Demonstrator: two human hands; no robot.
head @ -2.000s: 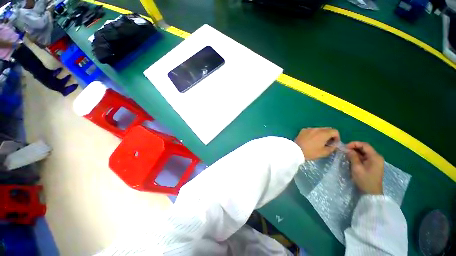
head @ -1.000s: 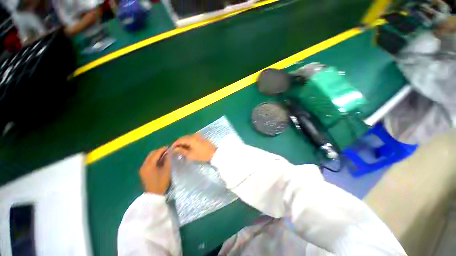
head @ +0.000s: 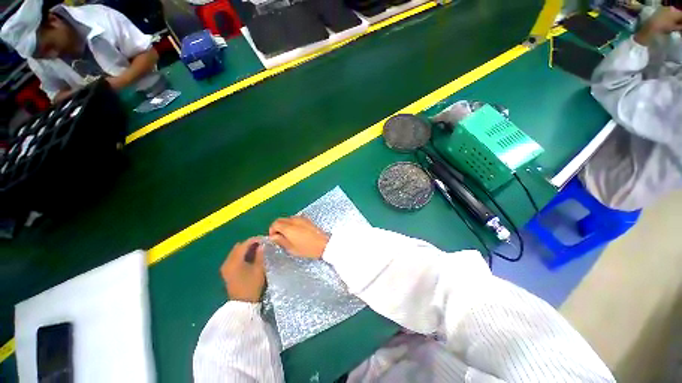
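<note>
A silvery, dimpled bubble wrap bag point(head: 310, 303) lies flat on the green mat. My left hand point(head: 244, 271) is at its upper left edge, with the fingertips closed on it. A small dark patch shows between the left fingers; I cannot tell what it is. My right hand point(head: 300, 238) rests over the upper edge, with its fingertips pinching the bag close to the left fingertips. The fingertips partly hide the pinched edge.
A phone-like unit point(head: 55, 351) lies on a white board point(head: 112, 314) at lower left. Two round dishes point(head: 405, 185), a black-handled tool point(head: 464, 196) and a green box point(head: 490, 146) stand to the right. A black divided tray point(head: 67, 142) is across the bench. Two people sit nearby.
The view has turned right, bringing the green box, tool and dishes into the picture. The white board now shows at lower left. Both hands stay at the bag's upper edge.
</note>
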